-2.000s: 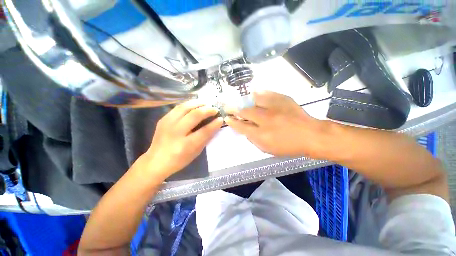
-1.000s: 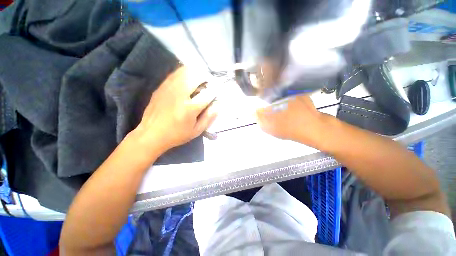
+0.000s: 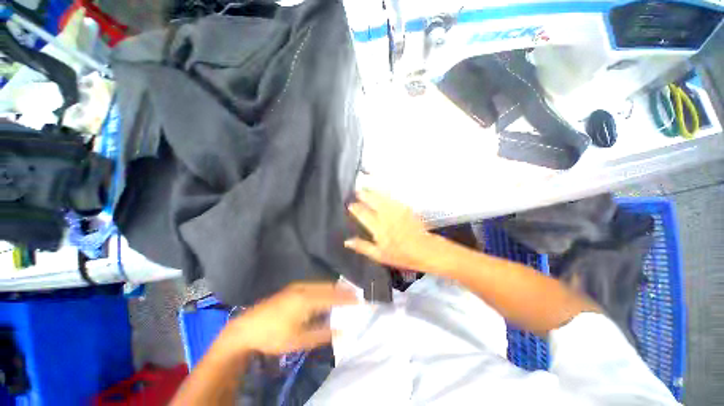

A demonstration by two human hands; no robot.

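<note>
A large charcoal garment piece (image 3: 246,182) lies bunched on the left of the table and hangs over its front edge towards the lap. Pale dashed topstitching shows near its top. My right hand (image 3: 385,230) is at the garment's right edge, fingers spread; whether it grips the cloth is unclear. My left hand (image 3: 298,317) is blurred, below the garment's lower edge near the lap; its hold is unclear. The white sewing machine (image 3: 492,32) stands behind, with its needle area (image 3: 414,86) right of the garment.
A folded dark stitched strip (image 3: 540,147) lies right of the needle, beside a black oval object (image 3: 601,128). Yellow and green loops (image 3: 681,111) lie far right. A blue crate (image 3: 671,293) with dark pieces is below right. A red stool (image 3: 143,387) and blue crate (image 3: 71,341) are lower left.
The view has shifted back and left. The garment has come away from the needle area and hangs over the front edge. Both hands have moved down towards the lap.
</note>
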